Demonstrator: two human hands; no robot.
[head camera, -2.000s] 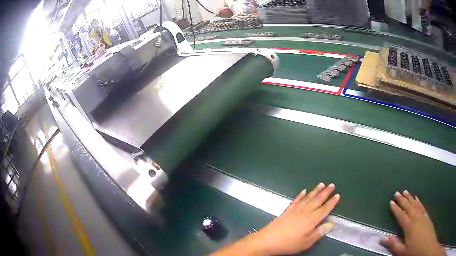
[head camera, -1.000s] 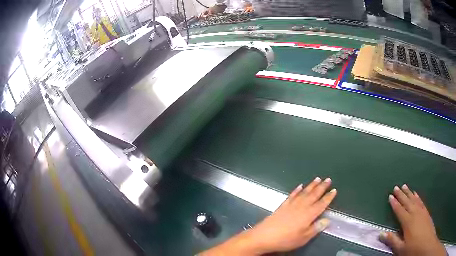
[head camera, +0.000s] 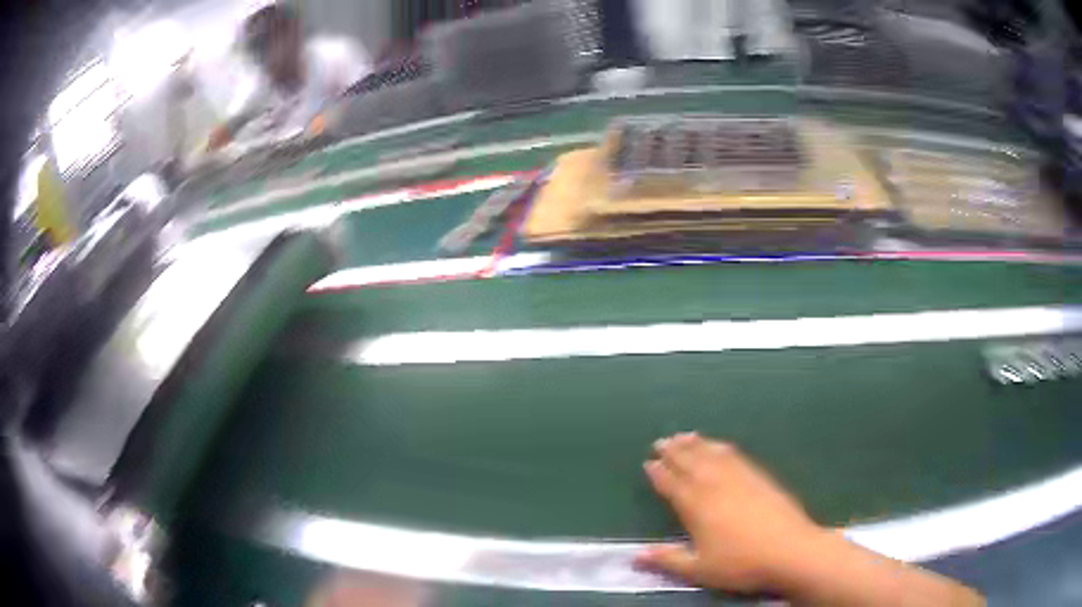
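Observation:
My right hand (head camera: 730, 516) rests palm down over the green belt (head camera: 498, 415) and the near bright strip, thumb apart from the fingers, holding nothing. My left hand (head camera: 368, 592) is only a blurred patch at the bottom edge, mostly cut off, so its fingers cannot be made out. A silver-grey carrier (head camera: 1035, 363) with a scalloped side lies on the belt at the far right, cut off by the frame edge. The round black component is not in view.
The roller end (head camera: 220, 368) is at left. Across the belt, a clear tray (head camera: 710, 147) of dark parts sits on brown boards (head camera: 570, 208). Left of it lies a blurred carrier (head camera: 484, 217); right of it, a tan tray (head camera: 967, 196). A person (head camera: 285, 77) is at back left.
The view has swung right and blurred. The carrier at far right has come into view; the black component has left it. My left hand has dropped to the bottom edge.

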